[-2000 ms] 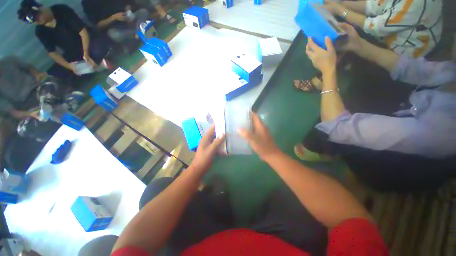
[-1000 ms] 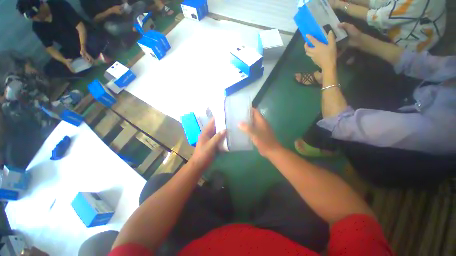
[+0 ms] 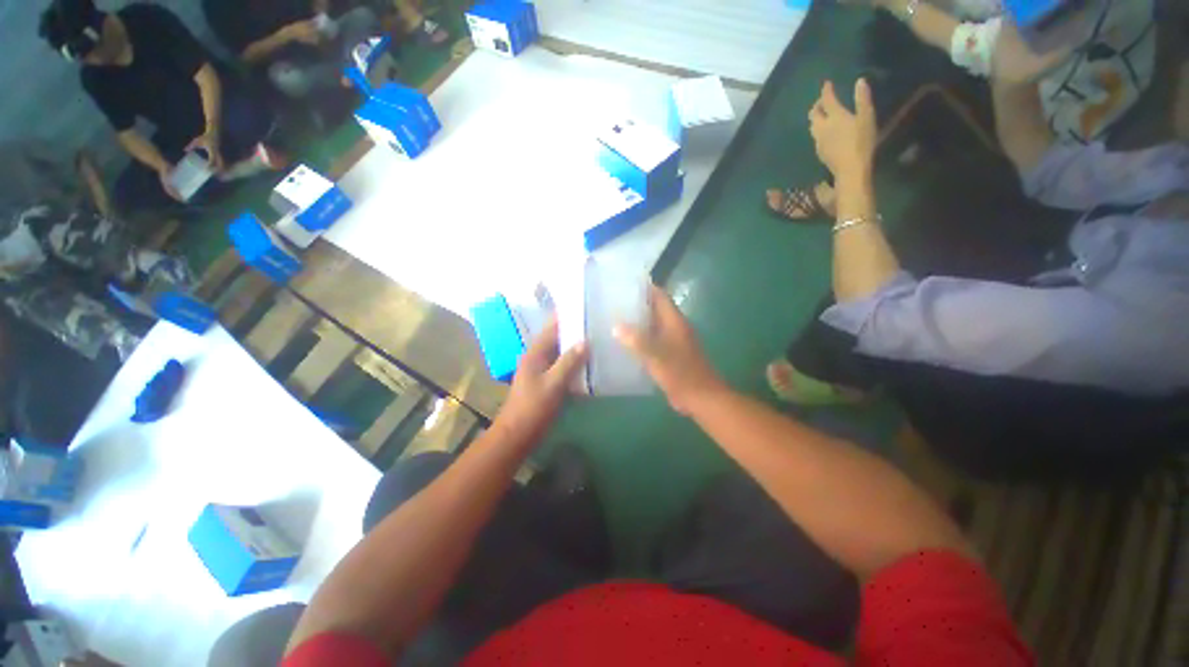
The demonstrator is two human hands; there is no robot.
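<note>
A pale, whitish-grey box-like piece [image 3: 618, 326] is held above the green floor at the table's near corner. My left hand [image 3: 540, 381] grips its left side, where a bright white face shows. My right hand [image 3: 673, 349] holds its right side, with the fingers on the grey face. What the piece is cannot be told for sure. A blue upright piece [image 3: 497, 338] stands just left of my left hand, at the table edge.
Blue-and-white cartons [image 3: 636, 159] stand on the white-topped table [image 3: 456, 170]. Another carton [image 3: 244, 549] and a dark-blue lump [image 3: 158, 391] lie on the left table [image 3: 209, 430]. Wooden pallet slats lie between the tables. A person in a light purple sleeve [image 3: 978, 332] sits at right.
The person at right has moved the blue carton away to the upper right, leaving one hand raised and empty. My hands and the pale piece have barely moved.
</note>
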